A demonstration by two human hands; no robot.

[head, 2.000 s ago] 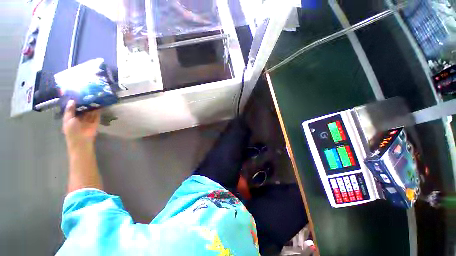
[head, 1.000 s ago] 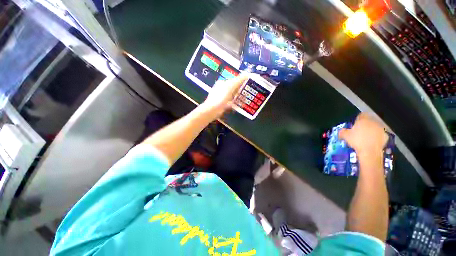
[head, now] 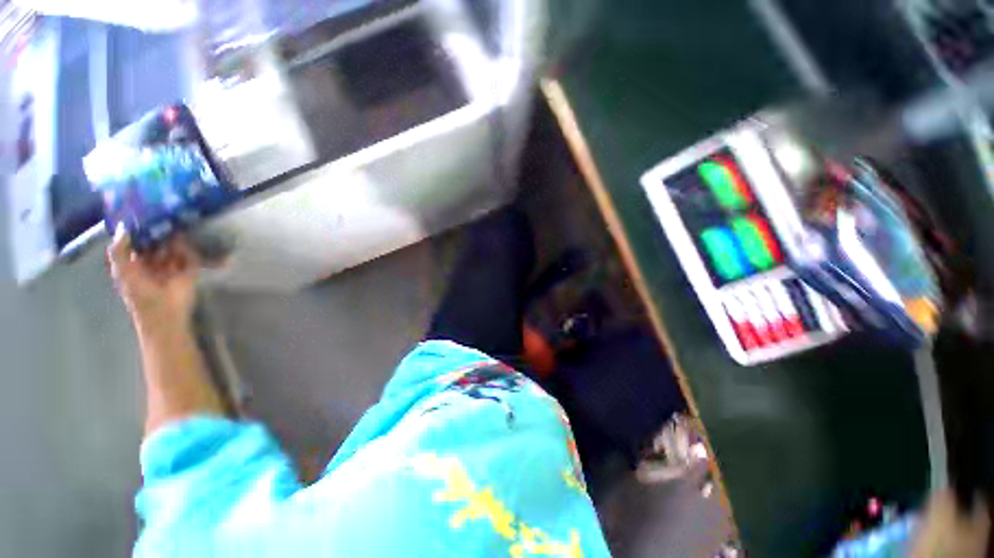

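My left hand (head: 155,265) holds a dark blue product box (head: 164,180) from its near side, at the dark infeed strip of the white machine (head: 360,213). Another product box (head: 872,256) sits on the pan of the white digital scale (head: 747,245), blurred. My right hand (head: 950,532) is at the bottom right corner, blurred and cut off by the edge. It is at a blue box (head: 881,536), also cut off; its fingers do not show clearly.
The green bench (head: 643,120) with its wood-coloured edge (head: 610,218) runs down the right. The machine's framed opening is at the upper middle. Dark-clothed legs and an orange item show between machine and bench. Whitish scraps lie low beside the bench edge.
Since one second ago the view has swung to the machine. My left hand has left the scale and now holds a box at the infeed. A box is still on the scale.
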